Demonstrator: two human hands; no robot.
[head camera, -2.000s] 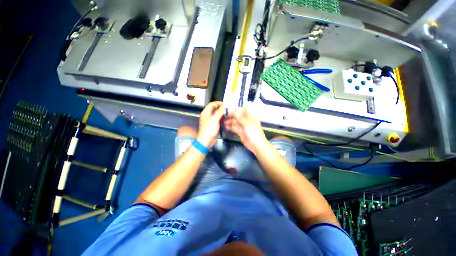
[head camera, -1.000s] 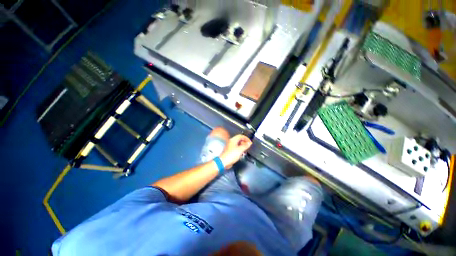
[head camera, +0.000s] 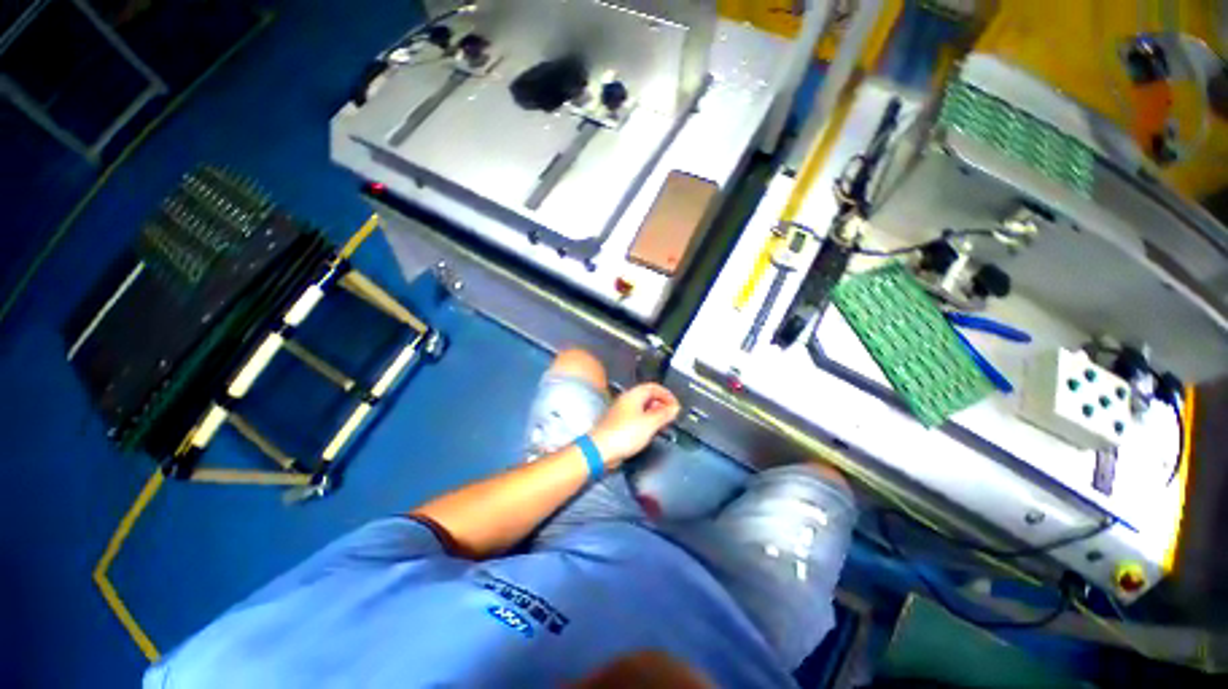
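Note:
My left hand (head camera: 638, 423), with a blue wristband, is over my lap in front of the gap between the two machines. Its fingers are curled inward; whether they hold anything small cannot be told. My right hand is not in view. A digital caliper (head camera: 774, 285) lies on the right machine's white surface, beside a long black part (head camera: 816, 283). A green circuit board panel (head camera: 912, 342) lies to the right of them. A tool with blue handles (head camera: 990, 327) touches or lies close to the panel's right side.
A brown phone (head camera: 675, 224) lies on the left machine. A white block with dark dots (head camera: 1073, 393) and a red button (head camera: 1130, 579) are at the right. A second green panel (head camera: 1019, 132) is on the ledge behind. A pipe-frame trolley (head camera: 313, 361) and racked boards (head camera: 202, 283) stand on the floor at left.
The view has turned, so the machines appear tilted and further right. My right hand, seen near my left two seconds ago, has gone out of view. My left hand stays over my lap.

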